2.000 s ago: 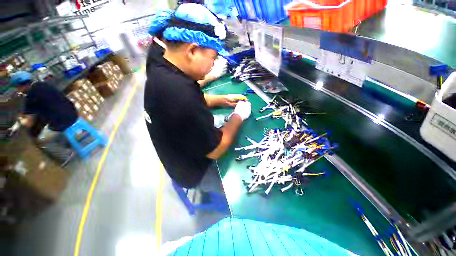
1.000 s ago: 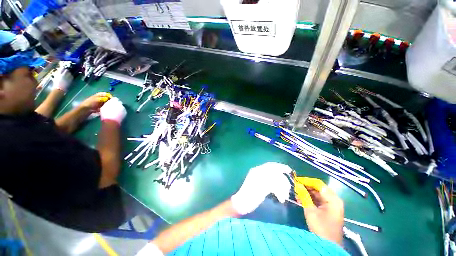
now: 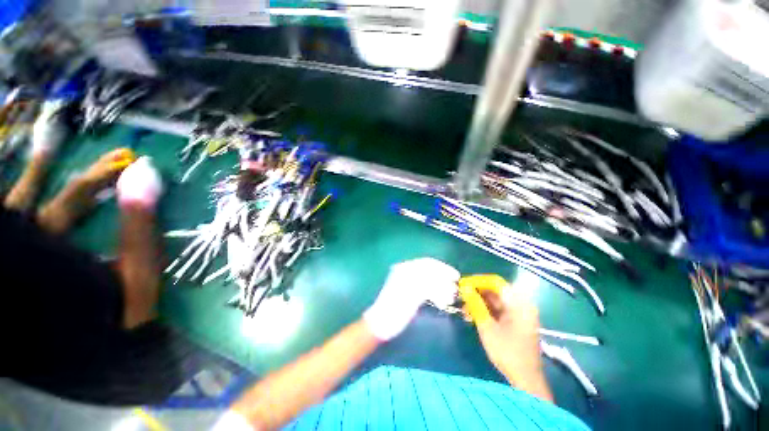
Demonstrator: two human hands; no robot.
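Observation:
My left hand, in a white glove, and my right hand, with yellow covers on thumb and finger, meet low in the middle of the view. Their fingertips pinch a small dark part at the end of a wire harness. The part is blurred and mostly hidden by the fingers. White sleeved ends stick out to the right of my right hand, low over the bench. Several straight harnesses with blue plugs at their left ends lie just beyond my hands.
A tangled harness pile lies left, beside a neighbour's gloved hand. A metal post stands behind, with a rear harness pile right of it. White containers hang above. A blue bin and more harnesses are at right.
The view first swung from the neighbour to my bench, then slightly further right. My hands, out of view two seconds ago, stay together at the small part over the last second.

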